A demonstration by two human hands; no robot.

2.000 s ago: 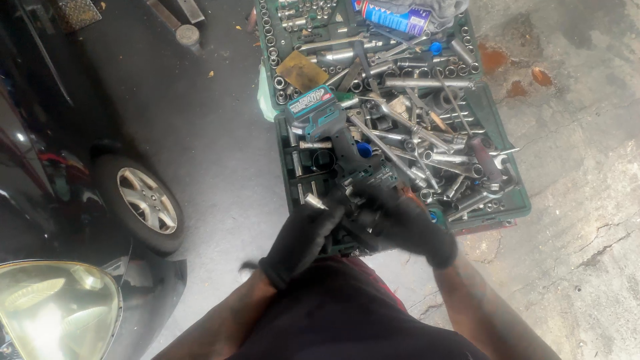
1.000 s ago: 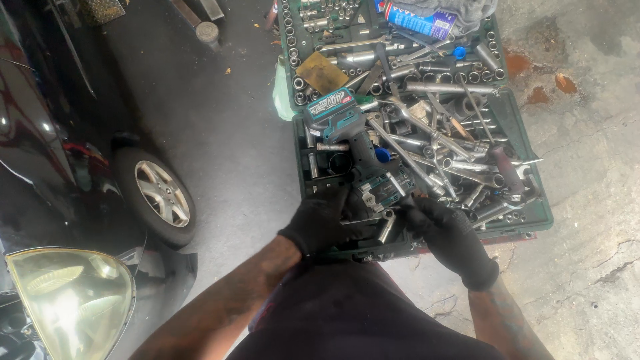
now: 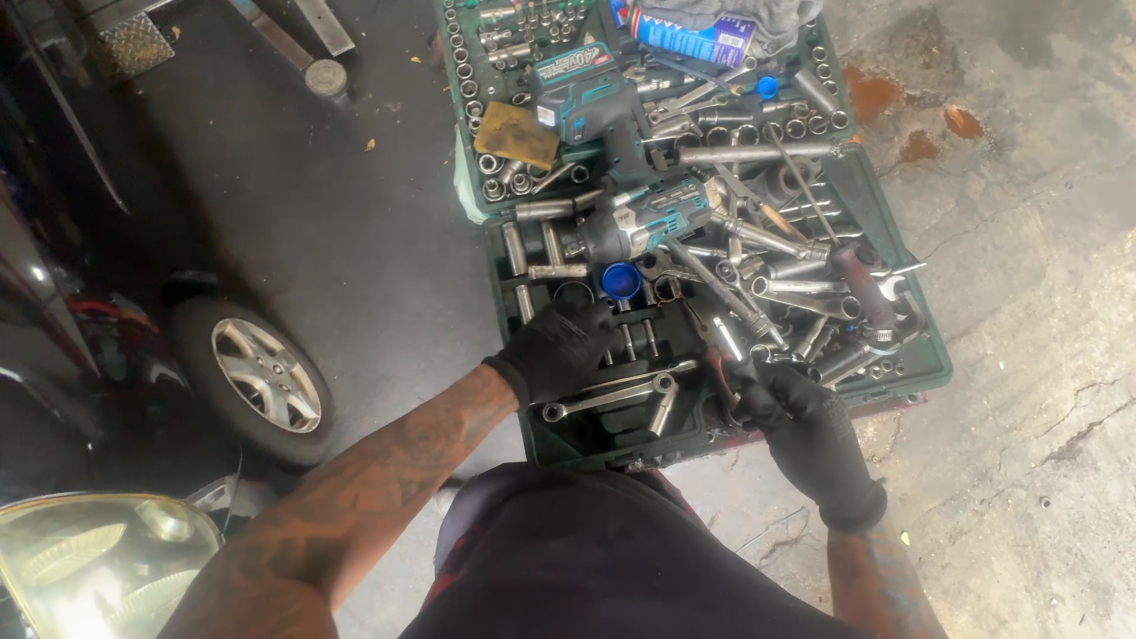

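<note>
My left hand (image 3: pixel 564 351), in a black glove, reaches over the near left part of a green tool case (image 3: pixel 932 373), its fingertips near small sockets and a blue cap (image 3: pixel 621 281); whether it grips anything is hidden. My right hand (image 3: pixel 790 408), also gloved in black, is at the case's near edge by pliers (image 3: pixel 719 359) with reddish handles; its fingers hide whether it holds them. A teal and black cordless impact wrench (image 3: pixel 652 217) lies on the tools beyond both hands. Two combination wrenches and a socket (image 3: pixel 663 410) lie between my hands.
A spray can (image 3: pixel 688 37) and a grey cloth (image 3: pixel 772 18) lie at the case's far side, with a yellowish block (image 3: pixel 516 136) at its left. A dark car with a wheel (image 3: pixel 266 377) and a headlight (image 3: pixel 106 559) stands left. Jack-like metal parts (image 3: pixel 327 78) are on the floor.
The impact wrench has moved away from my body, farther up onto the tools, and my hands are off it. My hands have moved apart, one to each side of the case's near section.
</note>
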